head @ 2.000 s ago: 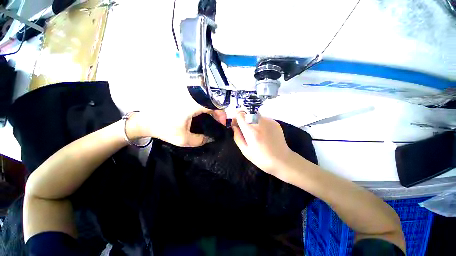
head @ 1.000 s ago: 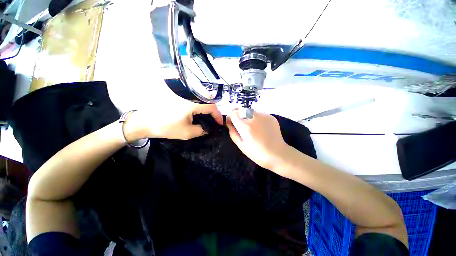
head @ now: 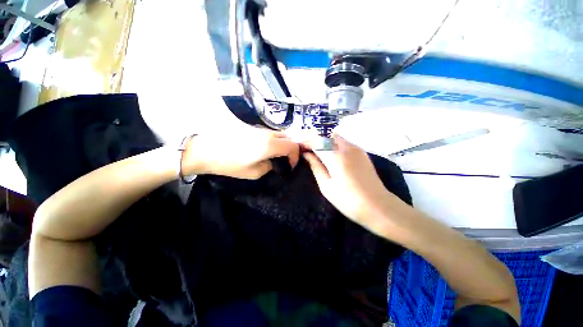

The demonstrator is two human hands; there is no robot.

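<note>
The black garment (head: 287,223) covers my lap and reaches up to the needle area of the white sewing machine (head: 460,89). My left hand (head: 246,153) pinches a fold of the black cloth just below the curved metal guard (head: 259,83). My right hand (head: 348,175) is at the cloth edge beside it, fingertips almost touching the left ones, below the round silver tension knob (head: 345,96). The presser foot and the exact cloth edge are hidden by my fingers. A speckled dark fleecy fabric (head: 291,207) shows below my hands.
More black cloth (head: 70,140) lies at the left beside a yellowish board (head: 89,48). A thin silver tool (head: 441,142) lies on the machine bed. A smartphone (head: 550,199) is at the right table edge, above a blue crate (head: 505,281) and a clear plastic bag (head: 569,257).
My left hand has moved slightly right and its fingers have closed further over the fold. My fingertips are closer together. The view has shifted slightly.
</note>
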